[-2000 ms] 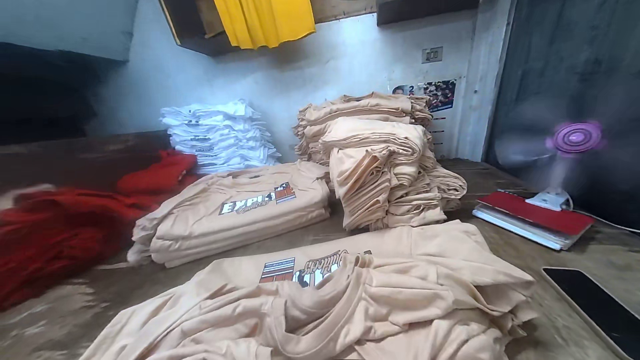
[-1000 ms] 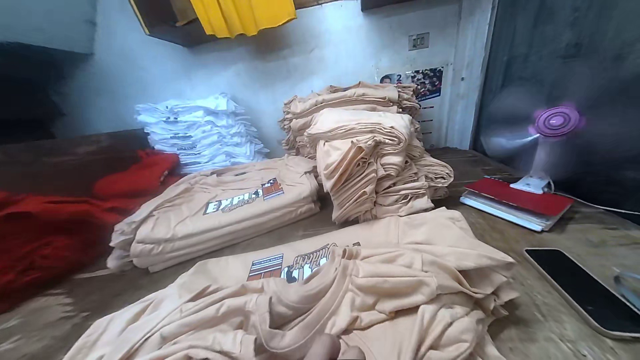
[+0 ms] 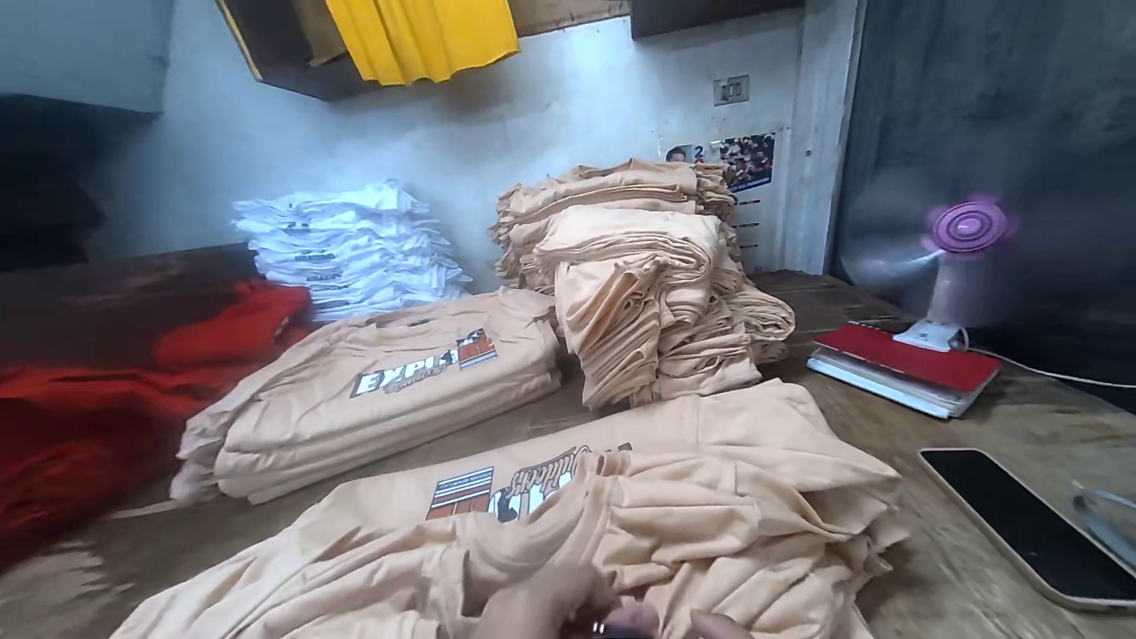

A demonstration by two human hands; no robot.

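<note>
At the bottom edge, my left hand [image 3: 546, 603] is on a crumpled beige shirt [image 3: 692, 524], its fingers bent and partly cut off by the frame. Beside it, only fingertips of my right hand [image 3: 714, 625] show, close to the same cloth. A small dark, shiny object [image 3: 608, 630] lies between the hands, too little visible to name. Under the crumpled cloth lies a printed beige shirt [image 3: 382, 506]. Behind it, to the left, is a neat stack of folded beige printed shirts [image 3: 390, 399].
A tall pile of folded beige garments [image 3: 639, 266] stands behind, white shirts [image 3: 346, 248] and red cloth [image 3: 80, 435] to the left. On the right are a smartphone [image 3: 1029, 524], a red folder on papers [image 3: 905, 355] and a small pink fan [image 3: 954, 266] with its cord.
My hands have come into view at the bottom edge; two seconds ago neither showed, and one second ago only a fingertip did.
</note>
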